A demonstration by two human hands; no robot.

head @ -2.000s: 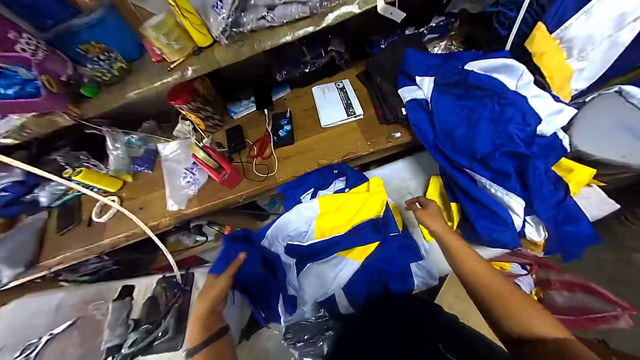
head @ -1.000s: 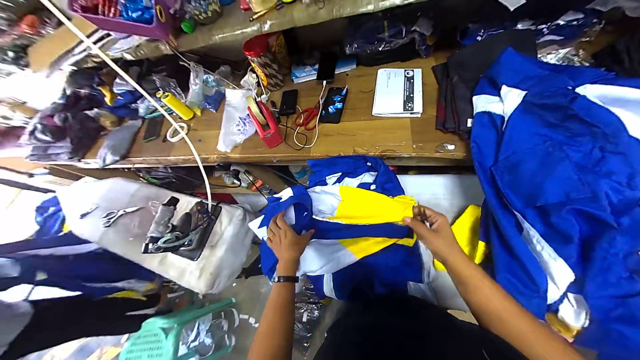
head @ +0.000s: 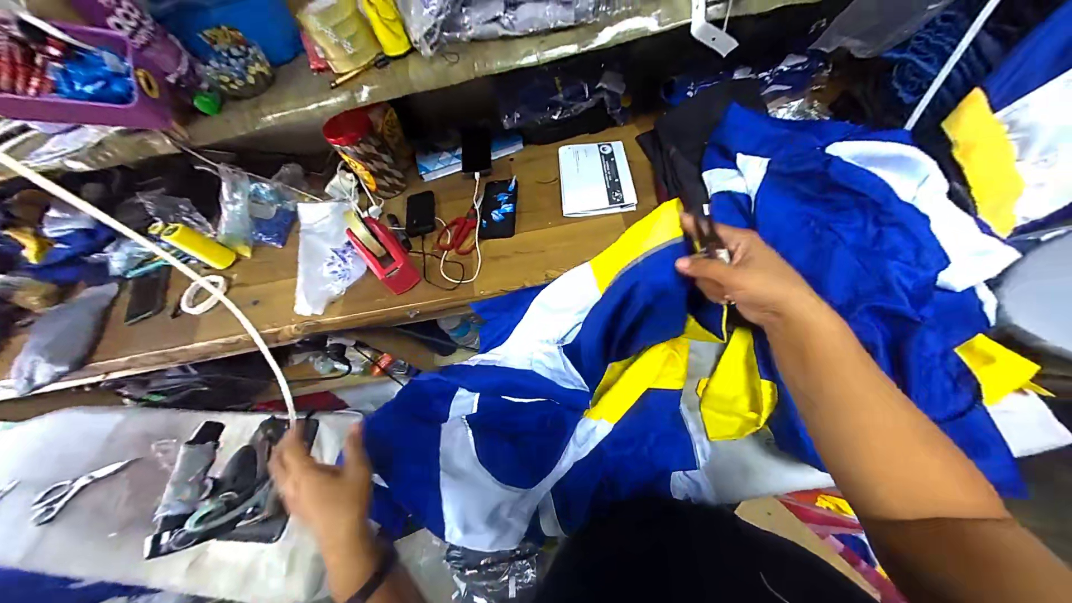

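Observation:
A blue, white and yellow garment (head: 519,435) lies in loose folds in front of me. My right hand (head: 745,272) pinches a raised blue and yellow end of it; a small dark object shows at those fingers, too unclear to name. My left hand (head: 322,486), blurred, has its fingers apart beside the garment's left edge, near the dark tools, and nothing shows in it. A yellow cloth piece (head: 737,394) lies below my right hand. More blue and white garments (head: 854,243) are heaped to the right.
A wooden shelf (head: 519,251) behind the garment carries a red tape dispenser (head: 381,251), red-handled scissors (head: 458,233), phones (head: 498,209) and a booklet (head: 596,177). Metal scissors (head: 79,490) and a cluster of dark tools (head: 234,477) lie at left. A white cable (head: 243,322) crosses there.
My left hand has come off the garment and moved left. My right hand has lifted the yellow and blue end, which lay flatter one second ago. The view has shifted.

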